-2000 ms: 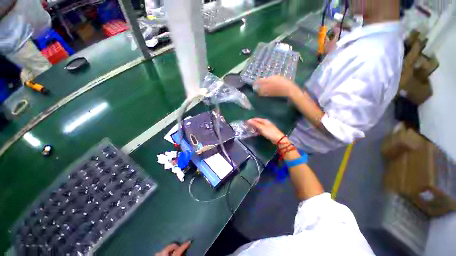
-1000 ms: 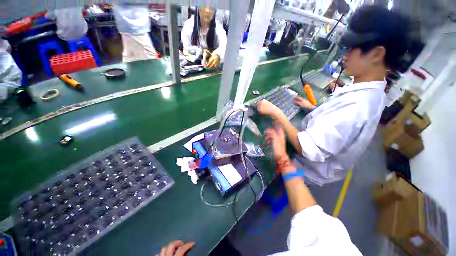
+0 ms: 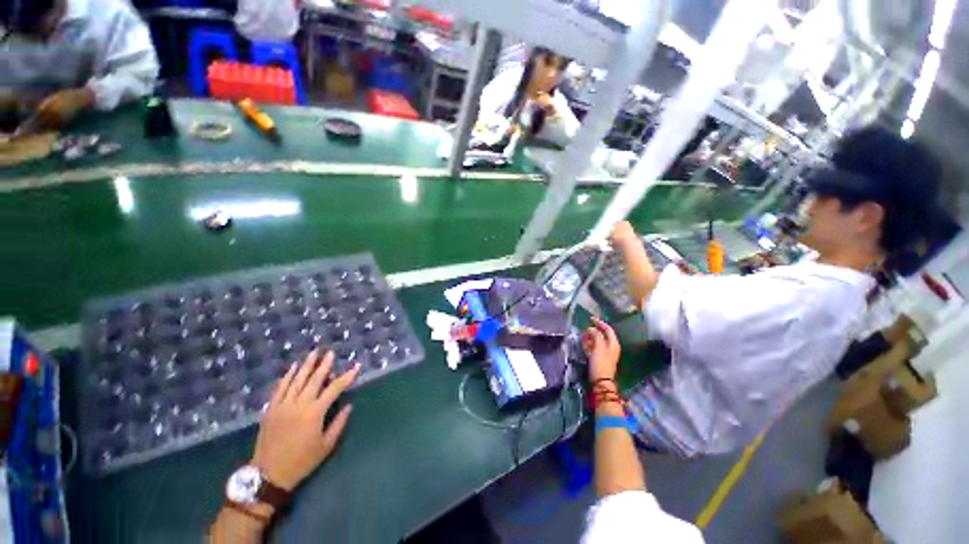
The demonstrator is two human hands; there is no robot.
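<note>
A large clear blister tray with rows of small dark components lies on the green bench. My left hand, with a wristwatch, is palm down, fingers apart and empty, its fingertips over the tray's front edge. My right hand, with red and blue wristbands, is beside the right side of the glue dispenser. Its fingers are partly curled; whether it holds something cannot be told. A syringe with red and blue parts and white crumpled tissue lie at the dispenser's left.
A blue machine stands at the left edge. A thin tube and cables loop around the dispenser. A white-coated person works close on the right, beside another tray. A white post rises behind the dispenser. More people sit opposite.
The view has swung right and up. My left hand has come fully into view and moved onto the tray's edge. My right hand has drawn back from the neighbour's arm towards the dispenser.
</note>
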